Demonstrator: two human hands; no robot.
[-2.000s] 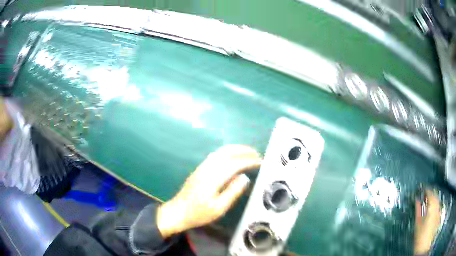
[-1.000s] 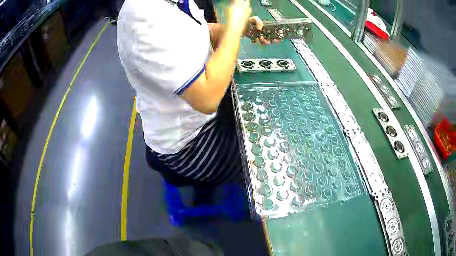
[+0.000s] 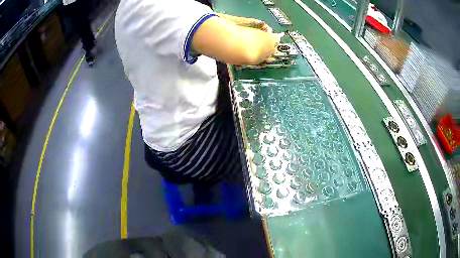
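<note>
Neither of my hands is in the picture; only a dark sleeve or clothing (image 3: pixel 151 247) shows at the bottom edge. A clear blister tray (image 3: pixel 302 146) with rows of round pockets lies on the green bench (image 3: pixel 328 229) in front of me. A row of pale three-ring plates (image 3: pixel 359 138) runs along the bench's far edge beside the conveyor. Beyond the tray, a seated coworker's hands are at a three-hole housing (image 3: pixel 285 49), partly hidden by the arm.
The coworker (image 3: pixel 161 75) sits on a blue stool (image 3: pixel 202 209) at the left. The green conveyor (image 3: pixel 353 85) carries an open three-hole housing (image 3: pixel 401 142) and paler plates. A red bin (image 3: pixel 448 132) and stacked trays (image 3: pixel 423 75) stand beyond. A person's legs (image 3: pixel 84 30) show on the grey floor.
My left hand and the nearby housing left view between the first two frames as the view turned left. Since then, the coworker's arm has lowered towards the bench, and a walking person has appeared.
</note>
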